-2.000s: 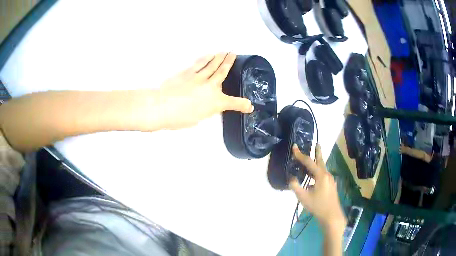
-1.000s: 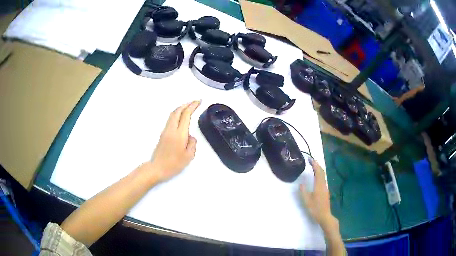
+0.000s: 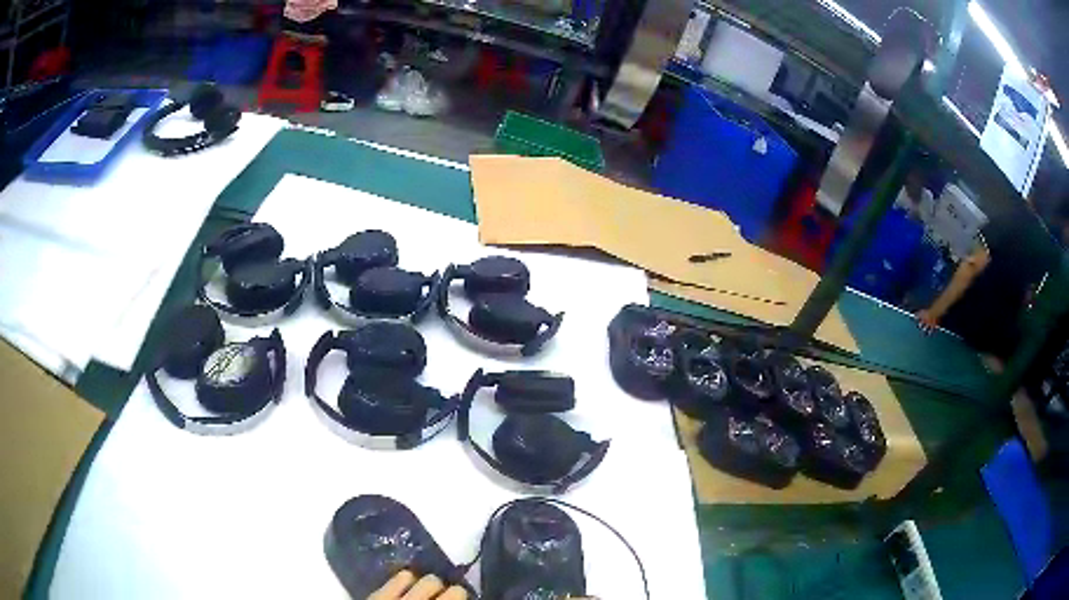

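Two black twin-cup units lie at the bottom edge, both cut off by it, with shiny clear film over their hollows. The left unit (image 3: 378, 541) is tilted in view beside the right unit (image 3: 531, 549). A thin black cable (image 3: 621, 533) loops from between them round the right one. My left hand (image 3: 420, 586) shows only as a few bent fingers over the lower part of the left unit; its thumb and palm are cut off, so its grip is hidden. A tiny skin-coloured patch at the right unit's lower edge may be my right hand; the rest is out of the picture.
Several black headphones (image 3: 393, 404) lie in two rows on the white sheet (image 3: 258, 492). Several film-covered twin-cup units (image 3: 750, 445) sit on cardboard (image 3: 903, 451) at right. A white power strip (image 3: 911, 560) is lower right. A blue tray (image 3: 70, 152) is far left. A person's arm (image 3: 961, 287) shows at right.
The view has tilted up and shifted, so the twin-cup units now sit at the bottom edge. My left hand has moved from beside the left unit onto it. My right hand has almost left the picture.
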